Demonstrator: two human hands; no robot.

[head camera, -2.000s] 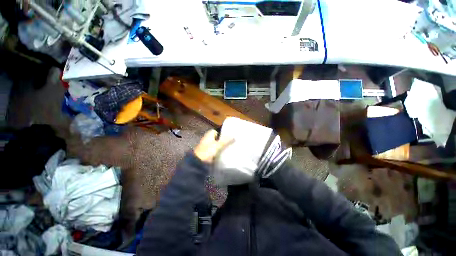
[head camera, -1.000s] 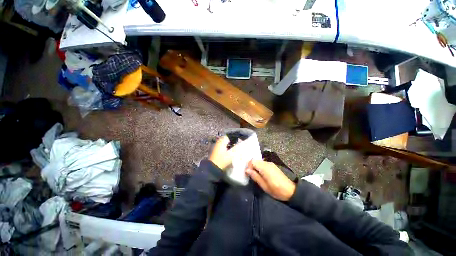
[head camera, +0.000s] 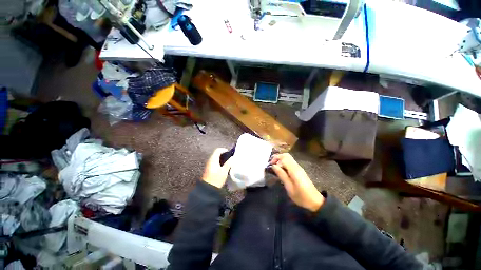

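A small bundle of cut pieces [head camera: 250,158], white on top with dark cloth at its edges, is held between my hands in front of my body, above the floor. My left hand [head camera: 217,167] grips its left side, with dark cloth showing by the fingers. My right hand [head camera: 295,182] pinches its right edge with thumb and fingers. The underside of the bundle is hidden.
A white machine table [head camera: 295,55] runs across the top, with a black bottle [head camera: 189,30] on it. Below are a wooden bench [head camera: 245,112], a stool [head camera: 161,97], a stack of brown-black panels [head camera: 348,132] and dark folded cloth [head camera: 428,157]. A pale garment heap [head camera: 100,171] lies left.
The bundle was first a wider folded stack, then a smaller one; its white face now lies more open to view. My right hand, hidden at first, now grips its right edge. The view has shifted.
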